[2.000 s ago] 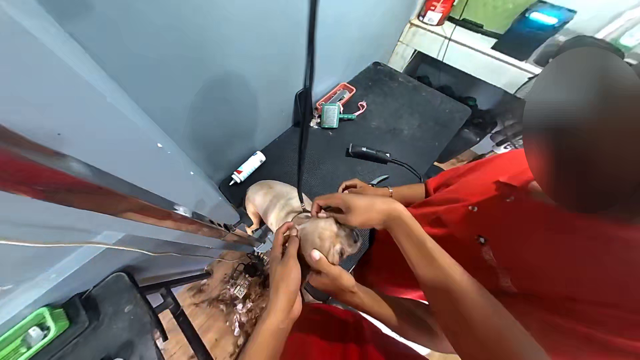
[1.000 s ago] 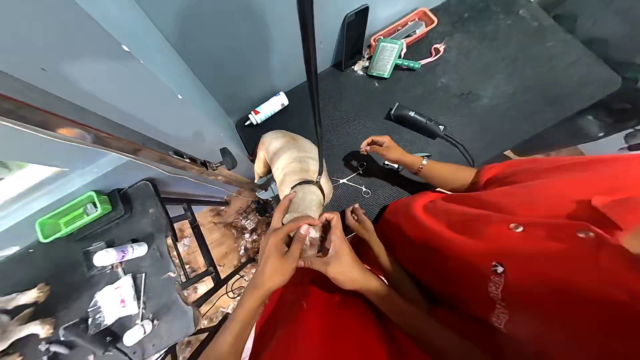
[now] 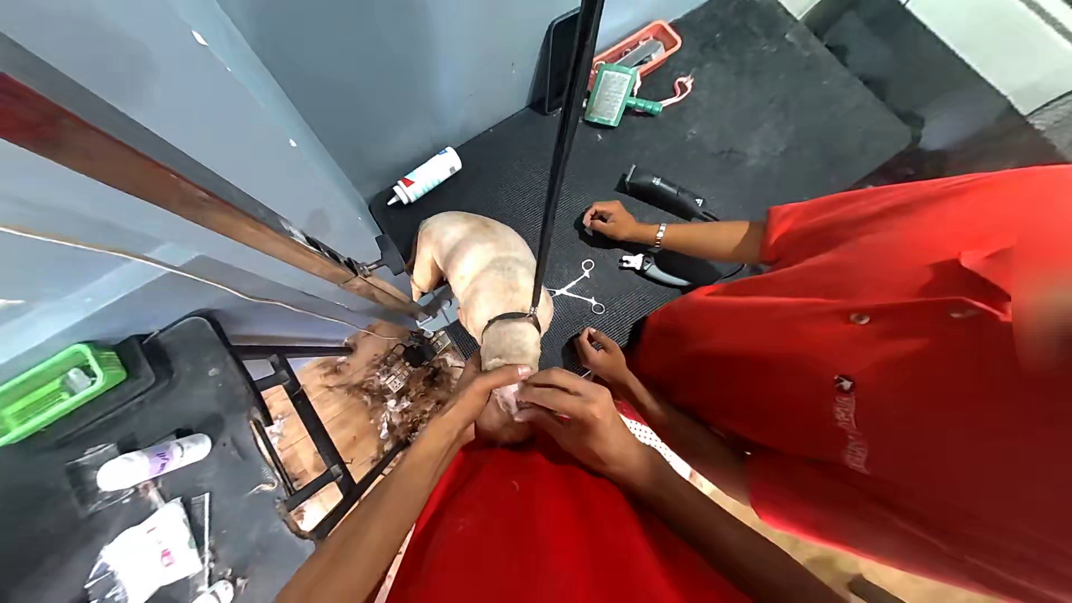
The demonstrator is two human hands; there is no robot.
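A small short-coated, light tan dog (image 3: 486, 264) is on the black grooming table, its head toward me and a dark grooming loop round its neck. My left hand (image 3: 481, 394) lies against the near side of its head, fingertips near an ear. My right hand (image 3: 574, 414) is at the other side, fingers bent and pinching at the pale ear area; what lies between the fingertips is hidden. Beside the dog lie metal hemostat forceps (image 3: 580, 289). The black strap (image 3: 568, 151) of the loop runs upward.
A co-worker in red stands at the right, one hand (image 3: 611, 222) on the table near a black hair clipper (image 3: 666, 193). Behind are a green slicker brush (image 3: 611, 94), an orange basket (image 3: 670, 38) and a white bottle (image 3: 427, 176). Left, a second table holds a green basket (image 3: 59, 389). Hair litters the floor (image 3: 402, 385).
The co-worker's hands, at the dog's head two seconds ago, have moved away to the table. My hands remain at the dog's head. The view has shifted.
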